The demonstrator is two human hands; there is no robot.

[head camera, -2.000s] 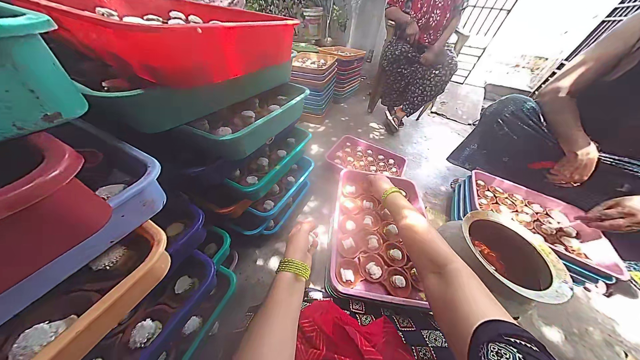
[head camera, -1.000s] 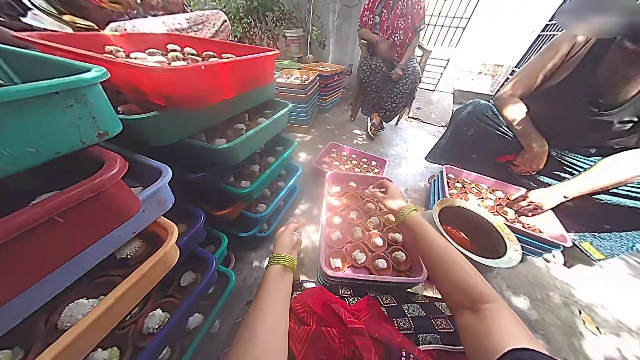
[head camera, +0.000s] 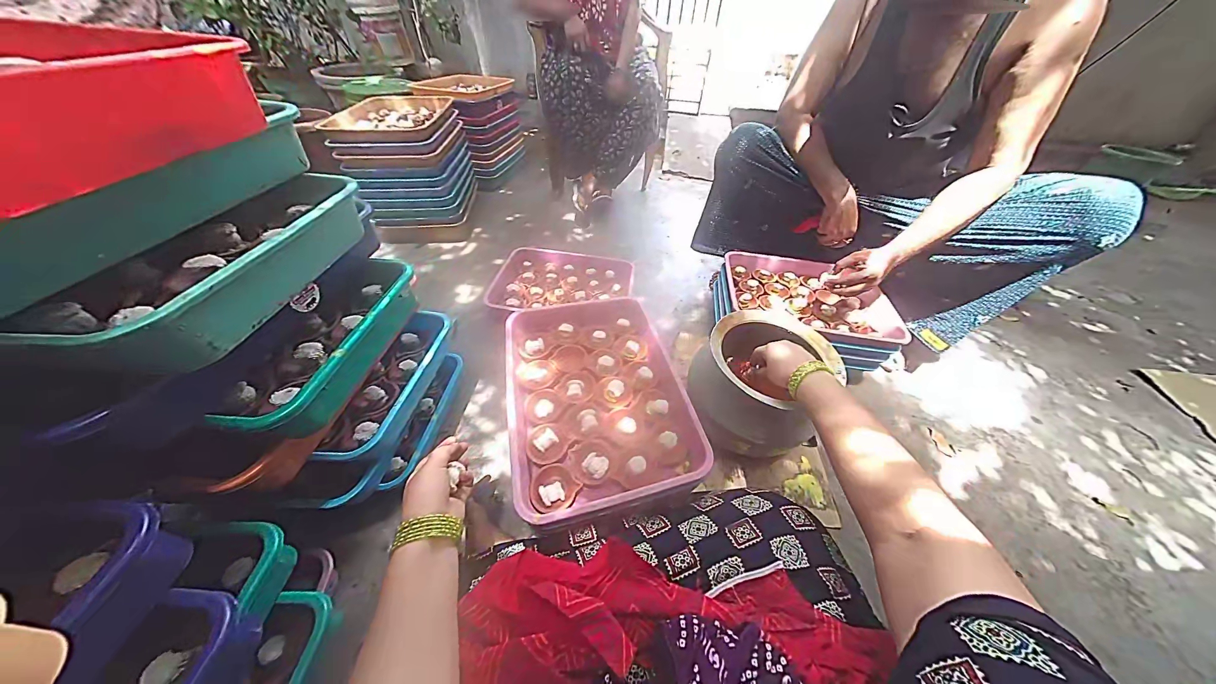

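Note:
My left hand (head camera: 441, 480) is curled around a small white lump (head camera: 456, 473), to the left of a pink plastic tray (head camera: 705, 467). In that tray stand several small round clay cups (head camera: 554, 489), many with a white piece in the middle. My right hand (head camera: 777, 366) reaches into the mouth of a round metal pot (head camera: 750, 418) with reddish contents (head camera: 738, 366); its fingertips are partly hidden inside, so what they hold cannot be told. The pot stands just right of the tray. Both wrists wear yellow-green bangles.
Stacked plastic trays (head camera: 285, 418) of filled cups rise at my left. Another pink tray (head camera: 490, 296) lies beyond mine. A seated person's hand (head camera: 858, 271) touches cups in a pink tray (head camera: 898, 332) at the right. More stacked trays (head camera: 404, 176) and a second seated person (head camera: 598, 95) are behind.
My right hand has moved from over the cups in the pink tray to the right, into the metal pot. My left hand stays left of the tray. The view has shifted.

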